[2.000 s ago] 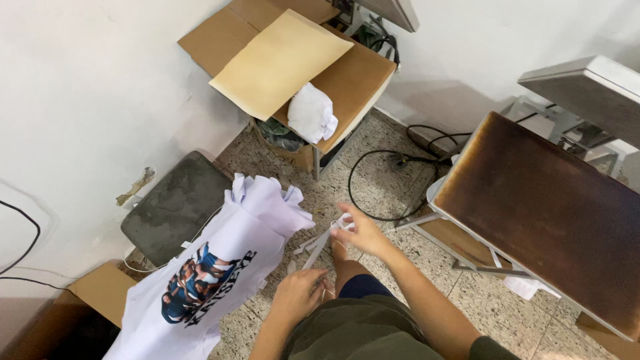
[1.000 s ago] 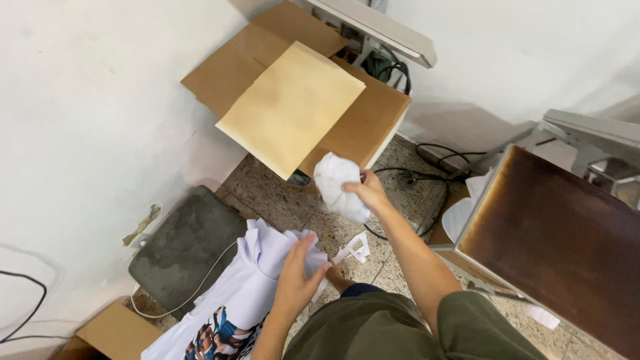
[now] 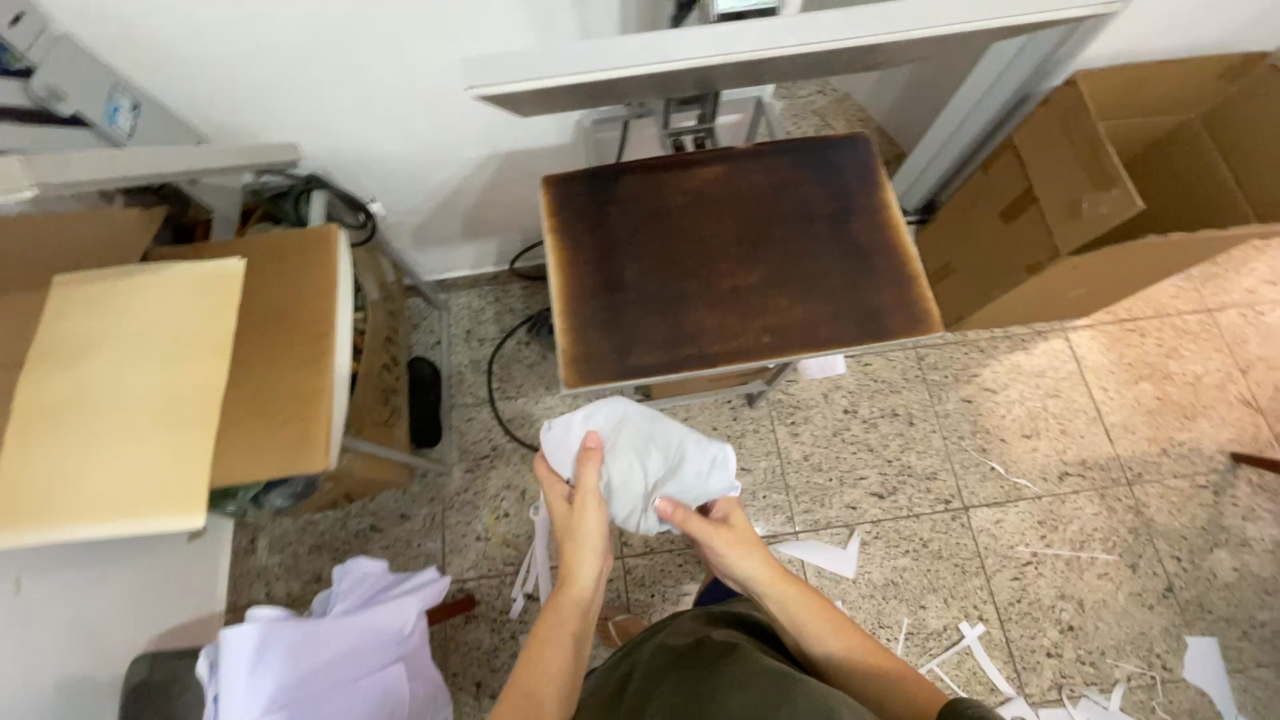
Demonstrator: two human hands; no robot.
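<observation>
Both my hands hold a bundled white cloth (image 3: pixel 645 460) in front of my body, just below the near edge of a heat press's scorched brown lower platen (image 3: pixel 735 260). My left hand (image 3: pixel 582 500) grips its left side, thumb on top. On its lower right side, my right hand (image 3: pixel 725 535) pinches it with the thumb above. White fabric (image 3: pixel 330 645) lies heaped at the lower left, over a dark seat (image 3: pixel 158 685), apart from my hands. The raised upper plate (image 3: pixel 790 55) of the press is above the platen.
A cream sheet (image 3: pixel 120 400) lies on a brown board (image 3: pixel 285 350) at left. An open cardboard box (image 3: pixel 1010 220) stands at right. Paper scraps (image 3: pixel 825 553) litter the speckled tile floor, and a black cable (image 3: pixel 492 375) curves beside the press.
The view has swung right, toward the scorched platen. My right hand took hold of the bundled cloth, which lay by the cream sheet. My left hand has left the white fabric and now holds the bundle too.
</observation>
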